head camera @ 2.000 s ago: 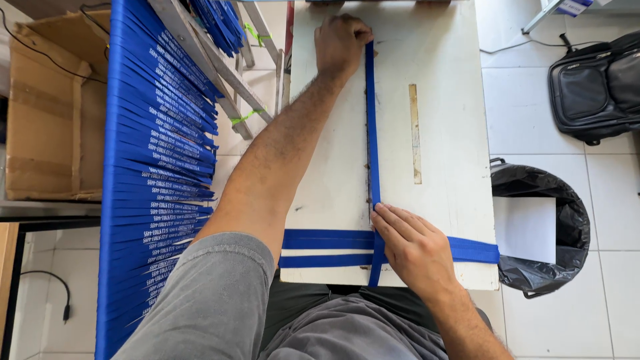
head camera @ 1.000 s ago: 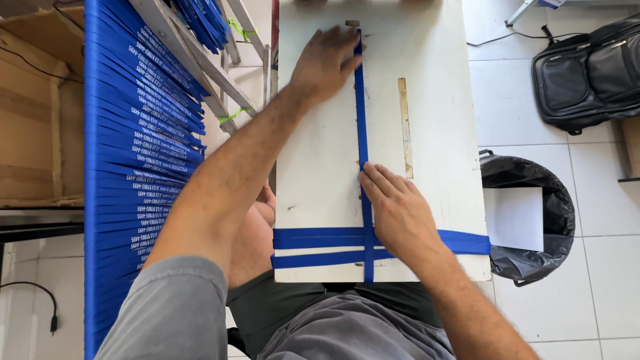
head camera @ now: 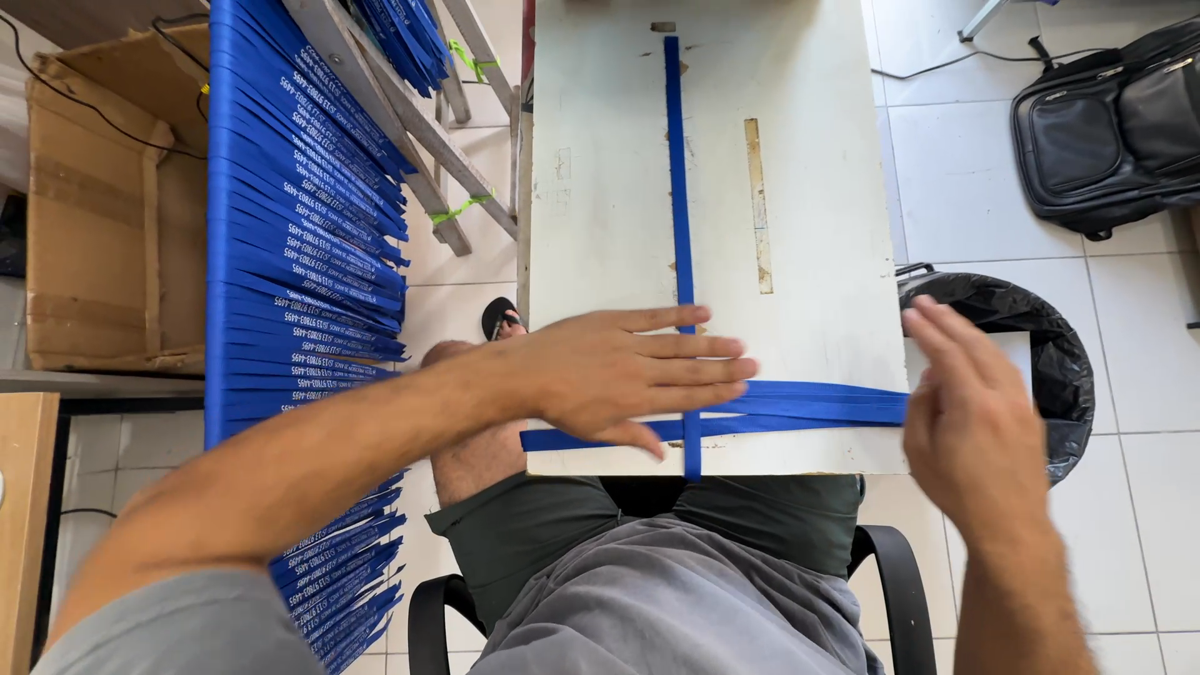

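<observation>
A long blue ribbon (head camera: 680, 187) runs lengthwise down the white board (head camera: 600, 122) and over its near edge. Blue bands (head camera: 825, 403) cross the board's near end beneath or beside it; which lies on top is partly hidden. My left hand (head camera: 647, 370) is spread flat over the crossing, palm down, with fingers apart and nothing visibly gripped. Off the board's right edge, by the end of the bands, is my right hand (head camera: 980, 412), slightly blurred; its palm side and anything within it are hidden.
Many printed blue ribbons (head camera: 319, 253) hang in a row at the left, before a cardboard box (head camera: 94, 234). A wooden stepladder (head camera: 422, 141) stands behind them. At the right are a bin with a black liner (head camera: 1069, 375) and a black backpack (head camera: 1106, 131) on the tiled floor.
My left hand has come from the far end of the lengthwise ribbon to the near crossing. My right hand has left the ribbon and moved right, past the board's edge.
</observation>
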